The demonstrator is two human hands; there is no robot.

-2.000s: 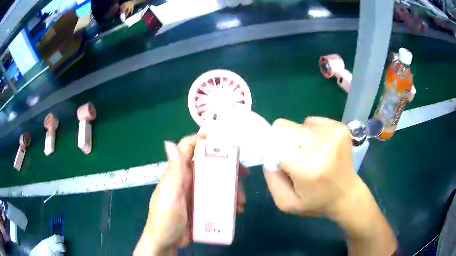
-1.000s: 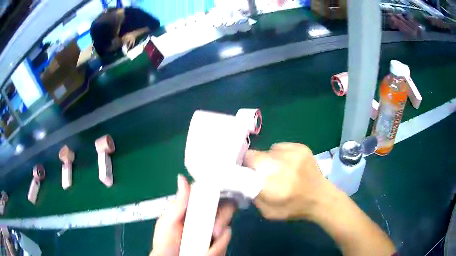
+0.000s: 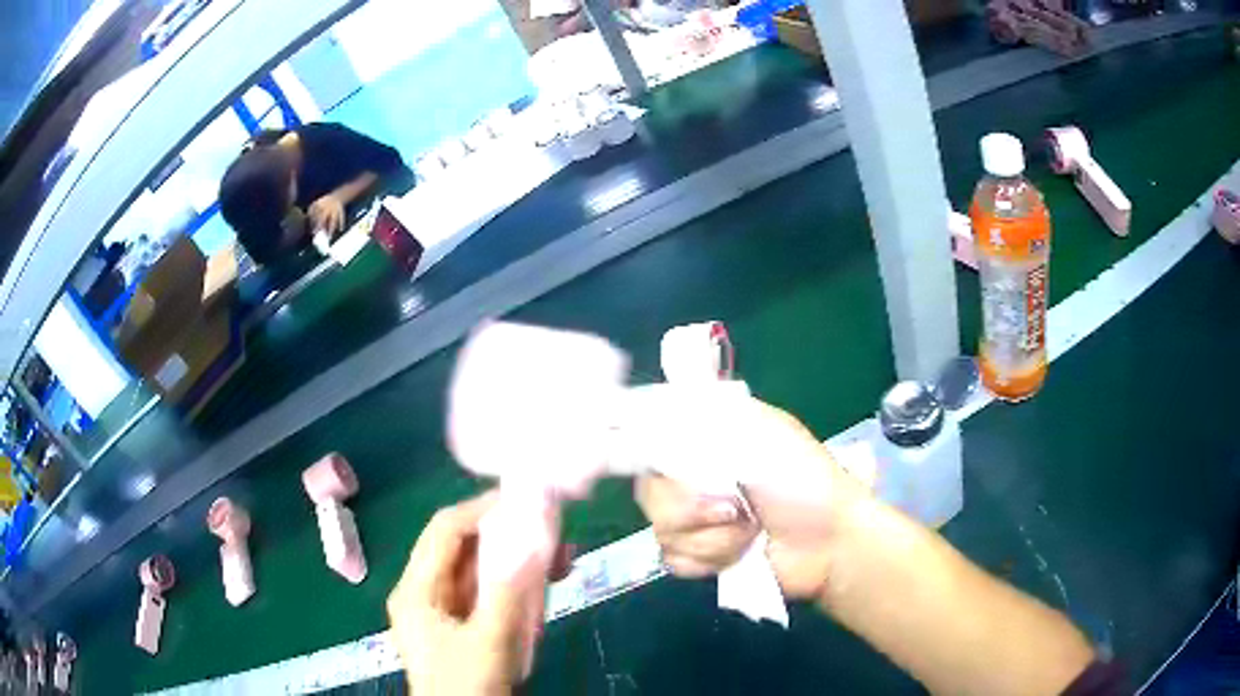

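A pale pink mini fan (image 3: 524, 401) is held upright in front of me, its round head side-on and blurred. My left hand (image 3: 456, 585) is closed round its handle below the head. My right hand (image 3: 762, 503) holds a white wiping cloth (image 3: 752, 578), which hangs below the fingers. The cloth by my fingertips reaches the fan near its neck; glare hides the exact contact. The squat white dispenser bottle (image 3: 925, 476) with a silver top stands right of my right hand.
An orange drink bottle (image 3: 1013, 286) stands behind the dispenser, beside a grey-white post (image 3: 891, 190). More pink fans (image 3: 335, 517) lie on the curved green conveyor (image 3: 449, 503), one (image 3: 696, 354) just behind my right hand. A person (image 3: 293, 190) bends over work at the far left.
The fan has turned from its spoked face to its side, and its head has shifted left and down. The right hand remains near its neck with the cloth. The camera view has tilted and swung.
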